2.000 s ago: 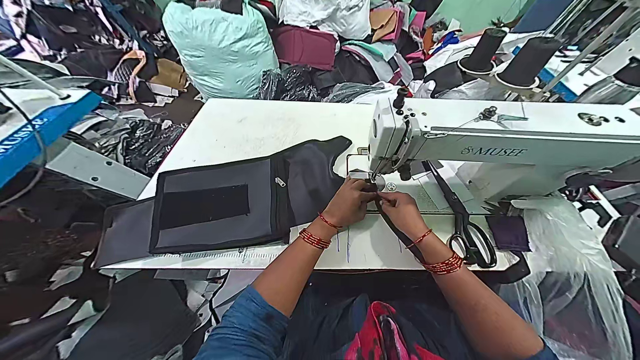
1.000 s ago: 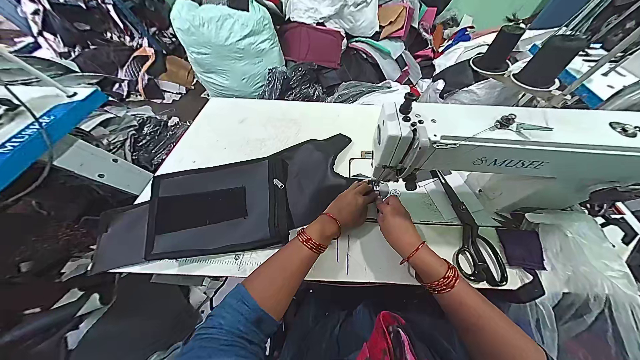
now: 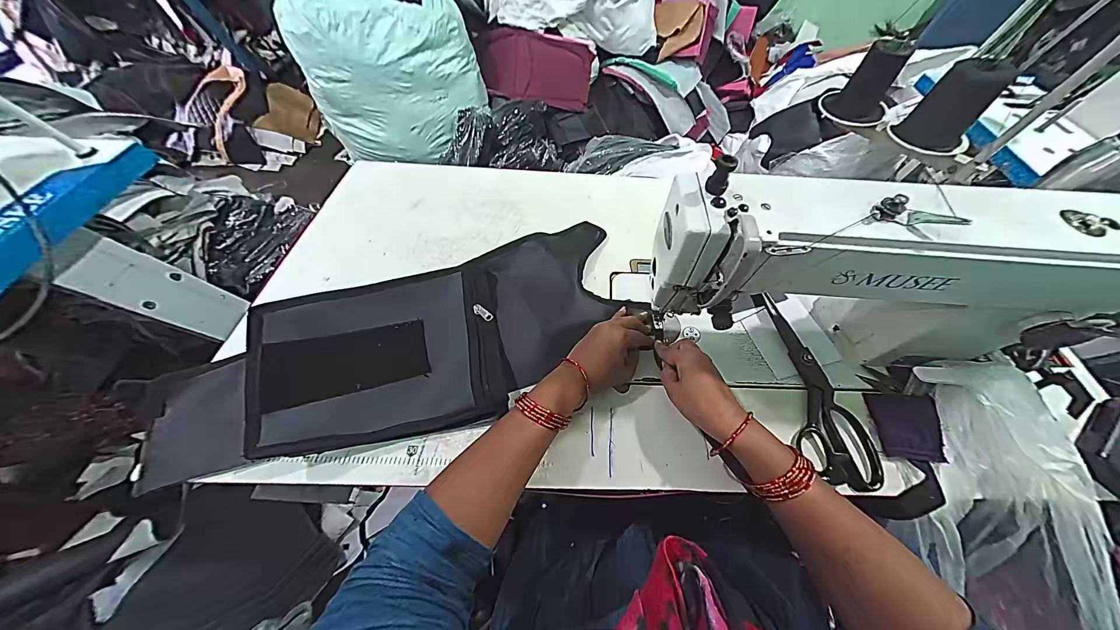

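A dark grey fabric piece with black edging, a zipper and a black rectangular patch lies across the white sewing table. Its right edge reaches the needle area of a white industrial sewing machine. My left hand presses on the fabric's edge just left of the presser foot. At the front of the foot, my right hand pinches a narrow black strip, which trails down under the wrist. The fingertips of both hands nearly meet, and the stitching point is partly hidden by them.
Black-handled scissors lie right of my right hand, beside a small dark fabric square. Black thread cones stand behind the machine. A pale green stuffed bag and fabric scraps are heaped beyond the table. Clear plastic hangs at the right.
Both hands stay close to the presser foot. My right hand is slightly lower than one second ago, and its fingers have shifted on the strip.
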